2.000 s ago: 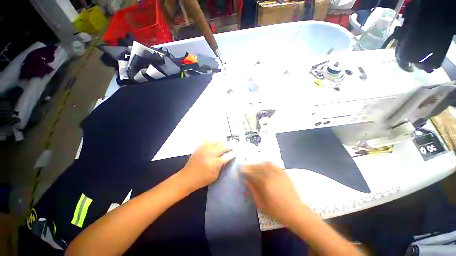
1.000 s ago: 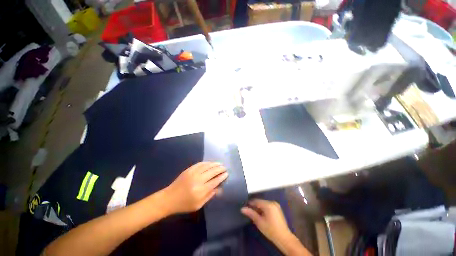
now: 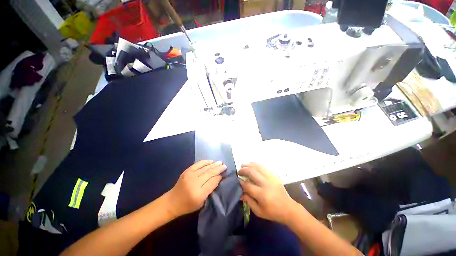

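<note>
The grey panel (image 3: 216, 202) runs from under the presser foot (image 3: 220, 111) toward me and is bunched at the table's front edge. My left hand (image 3: 200, 184) lies on its left side, fingers bent over the cloth. My right hand (image 3: 262, 190) pinches its right edge, with fingertips close to my left hand's. The navy garment panel (image 3: 127, 107) spreads left of the needle and under my left forearm. It bears a yellow-green reflective tape (image 3: 77, 193). A dark pointed piece (image 3: 290, 122) lies right of the needle under the arm of the white sewing machine (image 3: 300, 65).
Fabric scraps (image 3: 134, 60) lie at the back left before the pale blue trough (image 3: 245, 29). A yellow-gold metal tool (image 3: 342, 118) and a control panel (image 3: 398, 114) are at right. Folded grey cloth (image 3: 425, 232) is low right. A red crate (image 3: 124, 25) stands behind.
The view has shifted, and the machine shows more clearly. My right hand has moved up along the grey panel from its lower edge to beside my left hand. The panel's near part is now bunched.
</note>
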